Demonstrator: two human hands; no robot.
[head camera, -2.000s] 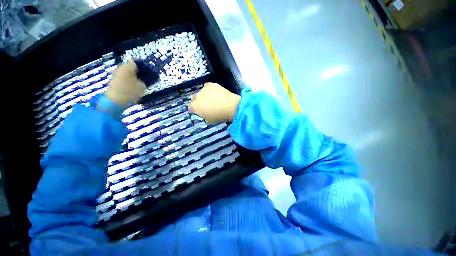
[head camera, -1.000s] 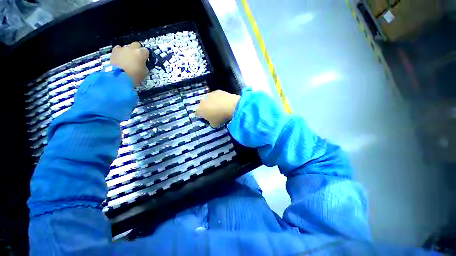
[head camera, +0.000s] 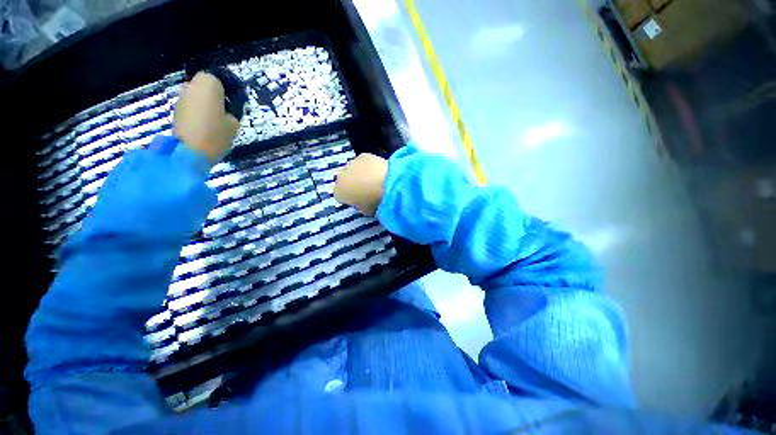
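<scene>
A small black parts tray (head camera: 347, 85) holds a heap of tiny white pieces (head camera: 306, 93) with a dark bare patch near its middle. It sits on rows of narrow silver-white strips (head camera: 272, 221) inside a large black tray (head camera: 387, 102). My left hand (head camera: 204, 117) is at the small tray's left end, with black at its fingertips; whether it holds a piece is too blurred to tell. My right hand (head camera: 361, 183) is curled low over the strips, just below the small tray's right corner. Its fingertips and anything in them are hidden or too small to see.
The pale bench edge (head camera: 398, 47) runs along the right of the large tray. Beyond it is a grey shiny floor with a yellow line (head camera: 442, 85). Cardboard cartons (head camera: 689, 32) stand at the upper right. Crumpled clear plastic (head camera: 34, 30) lies at the upper left.
My left hand moved from over the white pieces to the small tray's left end, its fingers now pointing up. My right hand stays almost in place over the strips. The view has shifted slightly.
</scene>
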